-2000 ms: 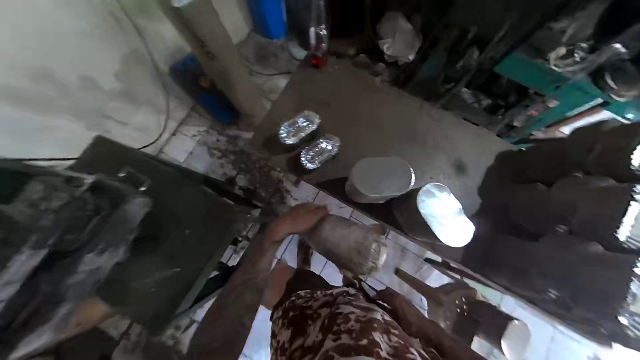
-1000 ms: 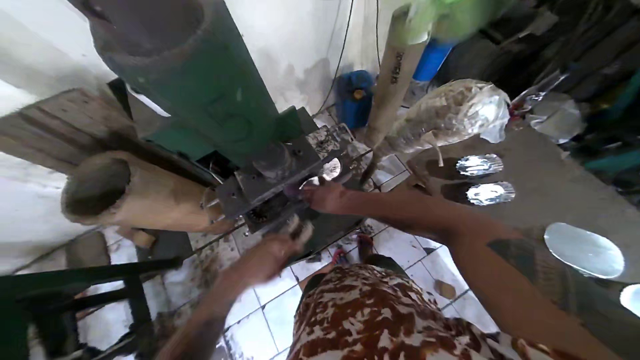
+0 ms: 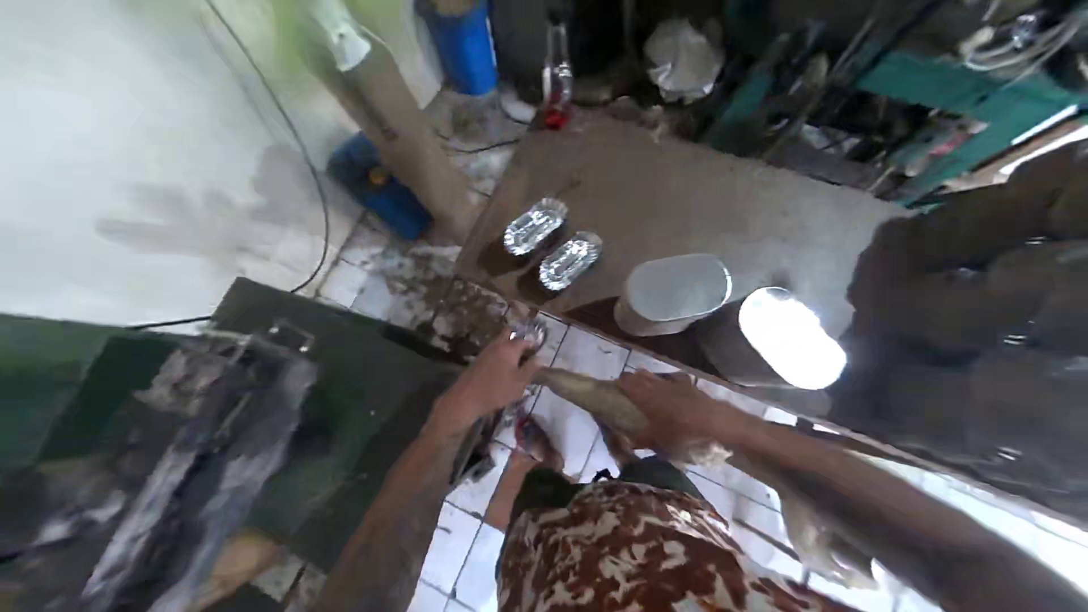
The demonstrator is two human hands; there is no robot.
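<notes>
My left hand (image 3: pixel 493 378) is closed around a small shiny metal piece (image 3: pixel 529 334), just off the table's near edge. To its right, my right hand (image 3: pixel 667 408) grips a long tan object (image 3: pixel 595 398), blurred, whose narrow end reaches close to my left hand; its exact kind is unclear. On the grey table lie two shiny fluted metal pieces (image 3: pixel 535 226) (image 3: pixel 570 261), side by side. Nearer my right hand stand two oval-topped metal containers (image 3: pixel 678 287) (image 3: pixel 792 338), the right one glaring with light. A pale, crumpled thing (image 3: pixel 820 531) shows below my right forearm.
A dark green machine part (image 3: pixel 340 416) is at left. Beyond it are a tall cardboard tube (image 3: pixel 399 127), a blue container (image 3: pixel 378 185) and a black cable (image 3: pixel 306 144). Dark rounded forms (image 3: pixel 977 340) fill the right side. White floor tiles (image 3: pixel 578 353) lie below my hands.
The view has swung from the green machine back to the table. Both hands, at the machine one second ago, are now over the tiles beside the table, with the tan object in my right hand.
</notes>
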